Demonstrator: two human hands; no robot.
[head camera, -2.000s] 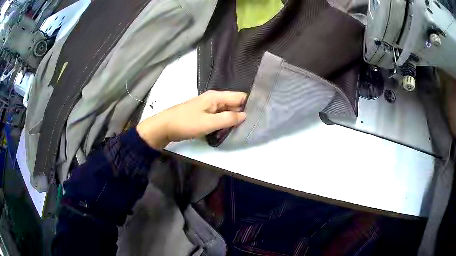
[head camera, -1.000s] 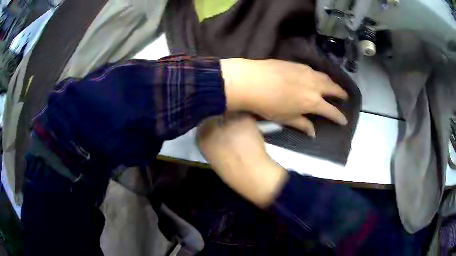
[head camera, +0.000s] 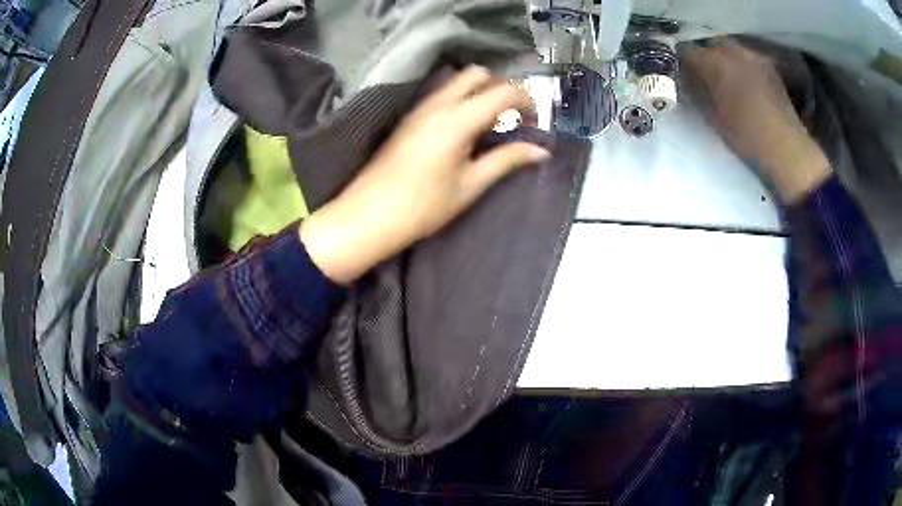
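The dark brown twill panel (head camera: 485, 267) lies on the machine bed and hangs over the table's front edge. Its stitched right edge runs up to the presser foot area (head camera: 569, 94). A lime-green patch (head camera: 267, 193) shows at its left. My left hand (head camera: 435, 163) lies on the brown cloth just left of the foot, thumb and fingers spread, pressing it. My right hand (head camera: 742, 99) is blurred, right of the machine head near grey-brown cloth; its fingers are partly hidden, and whether it grips anything cannot be told.
The white sewing machine (head camera: 762, 25) fills the upper right, with a ribbed tension knob (head camera: 657, 92). Grey garments with a long brown band (head camera: 35, 217) lie at the left. The white table (head camera: 663, 306) ends at a front edge above the lap. Dark cloth hangs at the far right.
The brown panel has turned and its edge now reaches the foot. My left hand has moved left and up beside the foot. My right hand has moved from below the left hand to the upper right.
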